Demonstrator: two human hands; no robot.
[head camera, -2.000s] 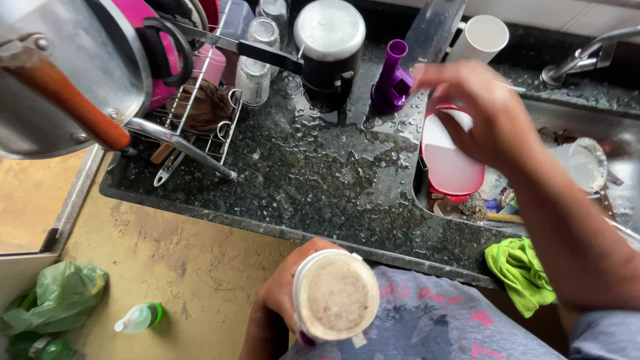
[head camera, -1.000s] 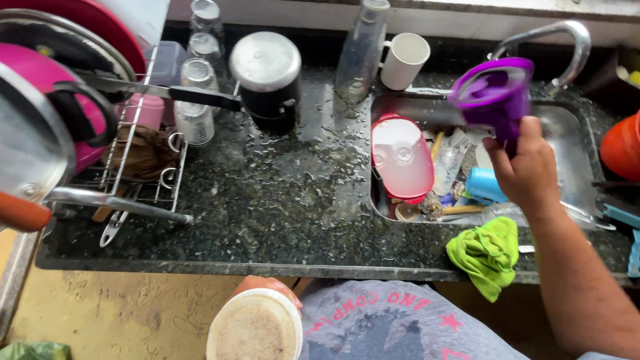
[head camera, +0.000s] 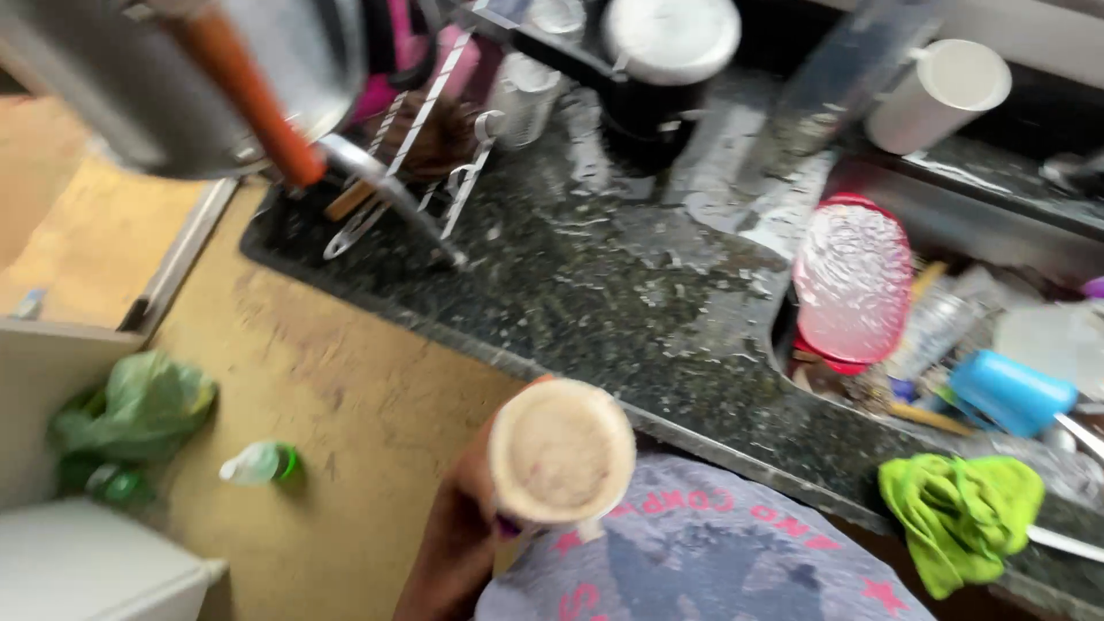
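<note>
My left hand is wrapped around a round container with a pale, stained top, held in front of the grey shirt, just off the counter edge. A bit of purple shows under its rim. My right hand is out of view. In the sink lies a red-rimmed plastic container holding water, beside a light blue cup and several other items. A sliver of something purple shows at the right edge. A white mug stands behind the sink.
A wire dish rack with pans stands at the left of the wet granite counter. Behind are a black pot with a metal lid and a clear bottle. A green cloth hangs over the front edge. A small bottle is on the floor.
My right hand, which held a purple vessel over the sink one second ago, has left the view. My left hand still holds the round container. The view has swung left and tilted.
</note>
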